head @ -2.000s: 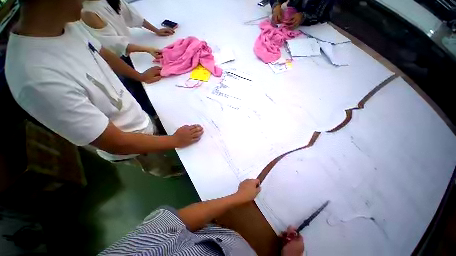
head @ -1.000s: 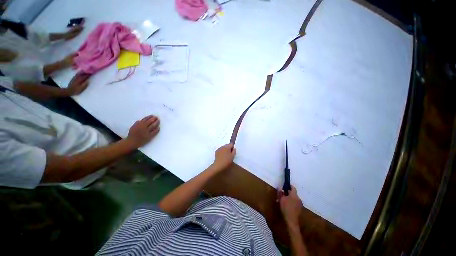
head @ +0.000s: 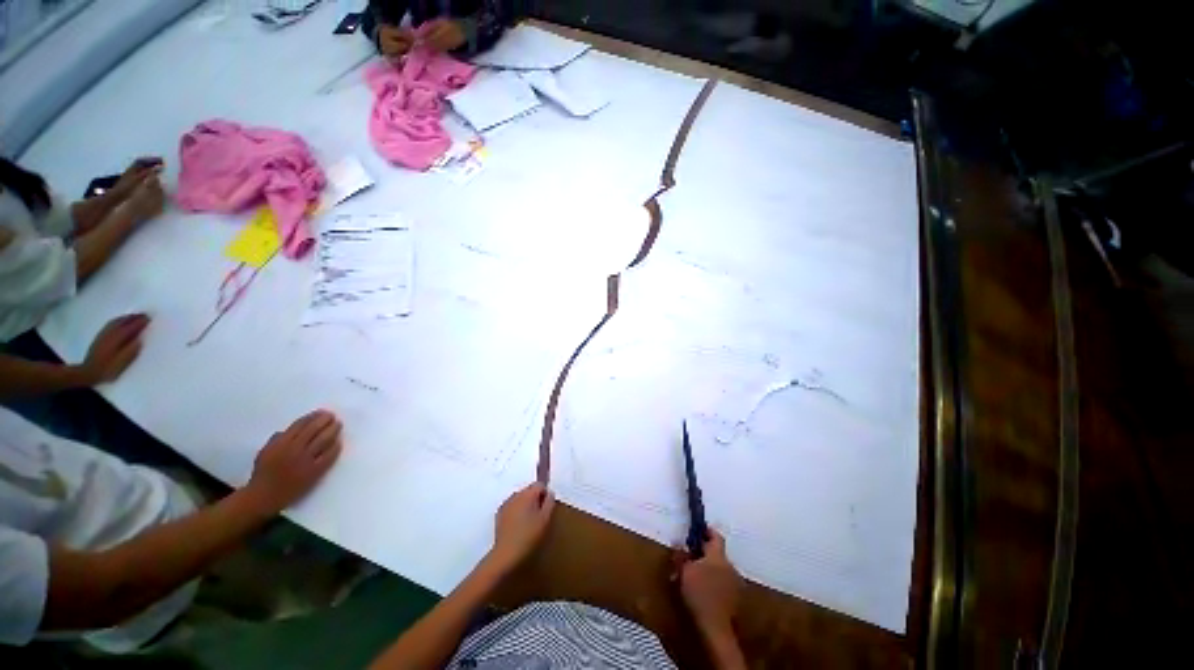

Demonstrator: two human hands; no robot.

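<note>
My right hand [head: 710, 584] holds the shears [head: 693, 500] by their handles at the near table edge. The dark blades look closed and point away from me over the right pattern sheet [head: 733, 314]. My left hand [head: 524, 521] pinches the near corner of the left pattern sheet [head: 445, 380], beside the gap. A narrow curved and stepped gap showing brown table [head: 559, 393] runs between the two sheets to the far edge. A thin curved line shows on the right sheet.
Pink garments [head: 249, 170] [head: 416, 102] lie at the left and far side, with a yellow card [head: 254, 237] and a spec sheet [head: 360, 271]. Another person's hand [head: 299, 457] rests on the left sheet; more people's hands are beyond. A metal rail [head: 945, 393] runs along the right.
The view has swung right and tilted. The shears now lie over the sheet right of the gap, turned to point away from me. My left hand still holds the left sheet's corner.
</note>
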